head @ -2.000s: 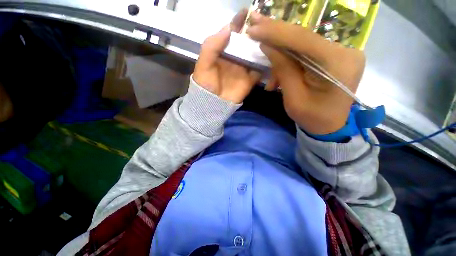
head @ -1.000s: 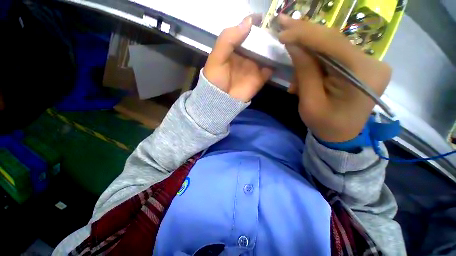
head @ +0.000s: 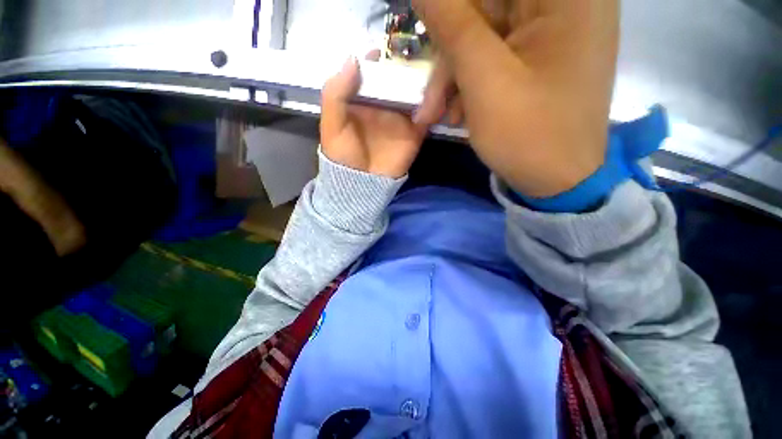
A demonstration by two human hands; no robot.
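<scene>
The circuit board [head: 407, 36] shows only as a small crowded patch at the top centre; my right hand hides most of it. My right hand [head: 536, 94] is large and slightly blurred over the board, fingers bent and tips partly cut off or hidden. No tweezers can be made out in it. A blue wrist strap [head: 579, 197] is round my right wrist, its cord running right. My left hand [head: 370, 127] grips the pale rail [head: 300, 93] at the bench's front edge, thumb above and fingers underneath, left of the board.
A dark round knob [head: 219, 58] sits on the rail at left. Below are cardboard [head: 230, 163], a white sheet [head: 279, 163] and a green and blue box [head: 107, 339] on the green floor. A person's bare forearm [head: 39, 201] shows at far left.
My right hand has come up and looks larger, covering most of the board. The tweezers seen in it earlier are out of sight. My left hand keeps its grip; the view has shifted.
</scene>
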